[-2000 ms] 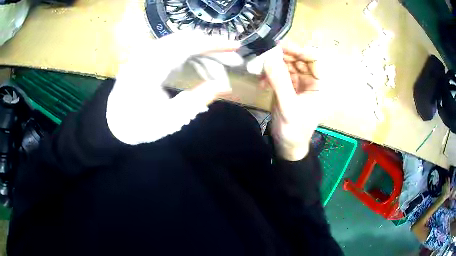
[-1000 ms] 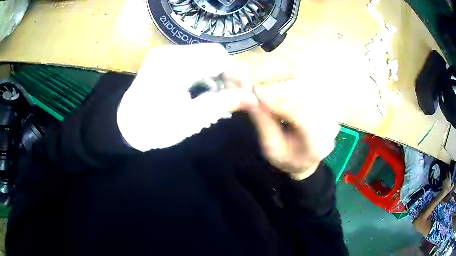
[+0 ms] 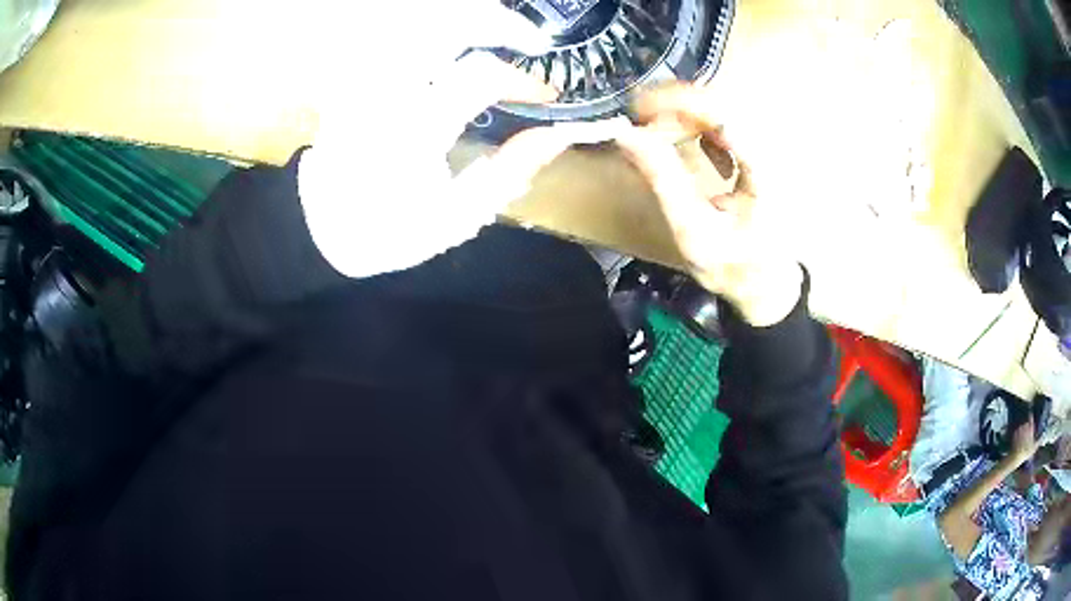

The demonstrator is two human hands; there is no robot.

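The black fan head lies grille or blade side up on the bench at the top centre, cut off by the frame's upper edge. My left hand, white-gloved and overexposed, reaches over the fan's near-left rim, with its fingertips near the rim's lower edge. My right hand looks bare and is at the fan's near-right rim, its fingers bent and close to the left fingertips. Glare hides whether either hand holds a small piece.
Small white pieces lie on the tan bench at the right. Black fan parts stand at its right end. Below are a green crate, a red stool and another person's arm.
Since one second ago both hands have moved up from near my body to the fan's near rim. The fan sits slightly farther right in view, and more of the green crate shows.
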